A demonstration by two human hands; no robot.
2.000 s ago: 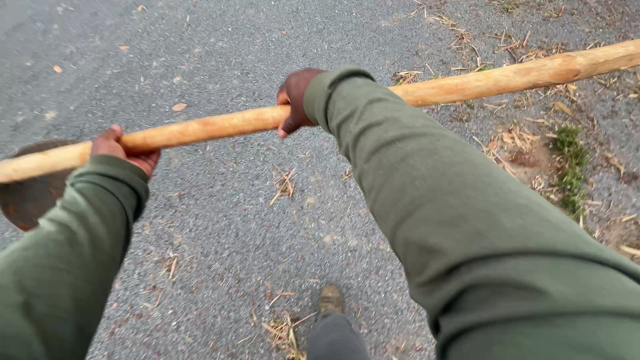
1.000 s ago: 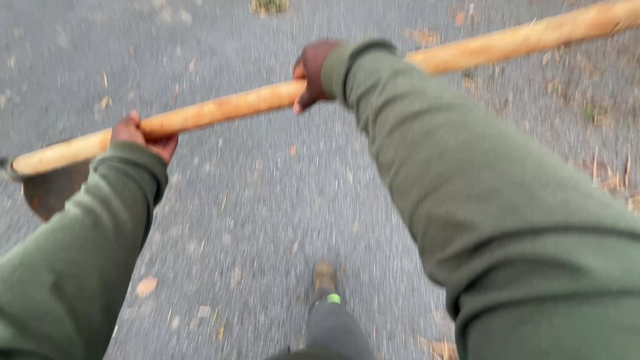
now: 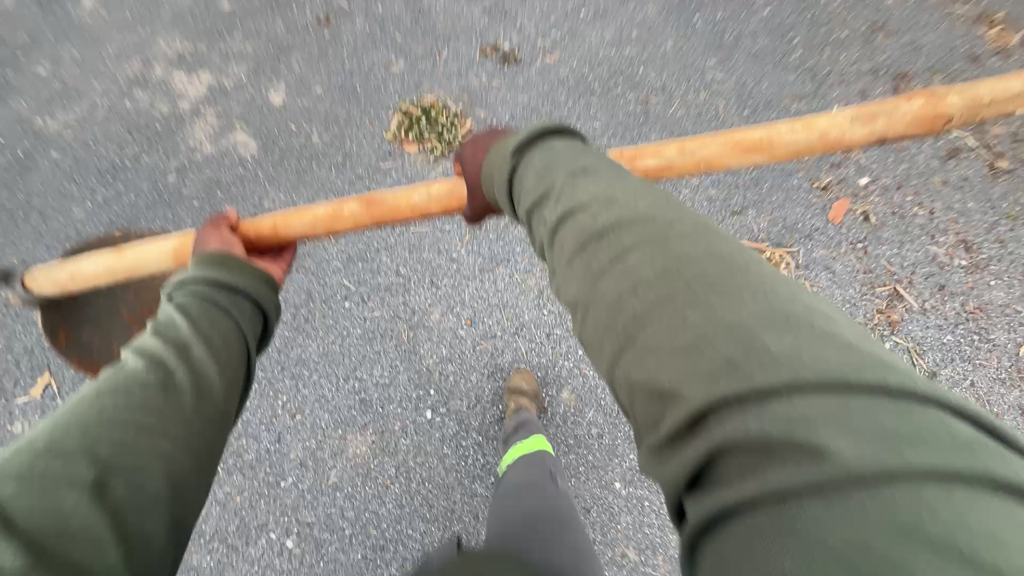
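A long wooden handle slants across the head view, lower at the left and running out of frame at the upper right. At its left end is a rounded, rusty metal hoe blade, partly hidden by the handle and my left sleeve. My left hand holds the handle near the blade, with the palm beneath it. Farther up the shaft, my right hand grips it from above; the forearm covers the part just beyond.
Grey asphalt lies underfoot. A small clump of green and dry plant bits is just beyond my right hand. Dry stalks and leaves are scattered at the right. My boot shows at lower centre.
Both hands keep their hold on the handle. The ground in view has shifted: the green tuft and dirt at the right are gone, and a plant clump now lies near my right hand.
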